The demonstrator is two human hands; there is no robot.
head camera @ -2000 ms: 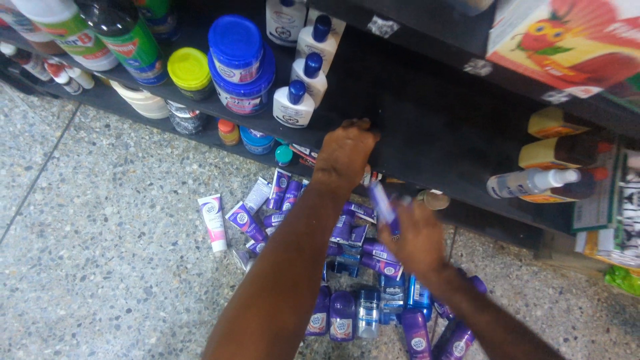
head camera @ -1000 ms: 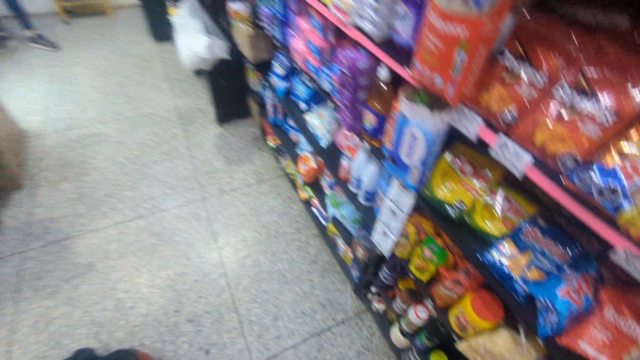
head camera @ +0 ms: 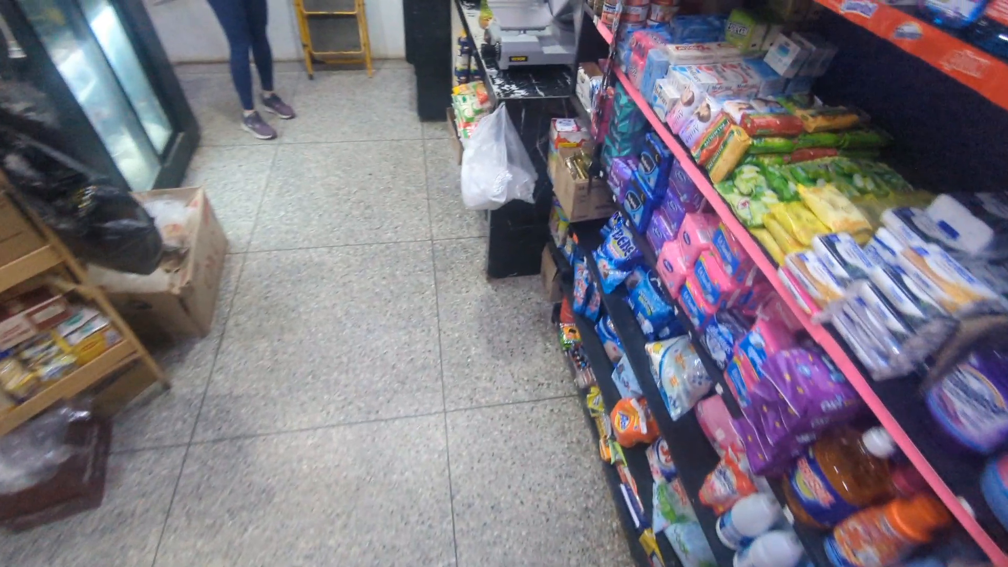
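Neither my left hand nor my right hand shows in the head view. Along the right runs a store shelf with a pink edge strip [head camera: 740, 216]. Purple plastic packs [head camera: 803, 398] and pink packs [head camera: 701, 252] lie on a lower tier, with a bottle of amber liquid [head camera: 843, 472] near them. Above the strip are green-and-white packs [head camera: 768, 185] and wrapped white packs [head camera: 882, 291]. A white plastic bag [head camera: 496, 161] hangs at the end of a black counter [head camera: 516, 244].
Speckled tile floor [head camera: 331, 346] stretches ahead between the shelf and a wooden rack [head camera: 87, 374] at left. An open cardboard box [head camera: 201, 272] stands beside the rack. Farther off are a person's legs [head camera: 244, 55], a yellow ladder [head camera: 335, 12] and a glass-door cooler [head camera: 118, 79].
The view has swung from the low shelf and the purple tubes on the floor to the aisle. Both hands, seen two seconds ago among those products, are out of view.
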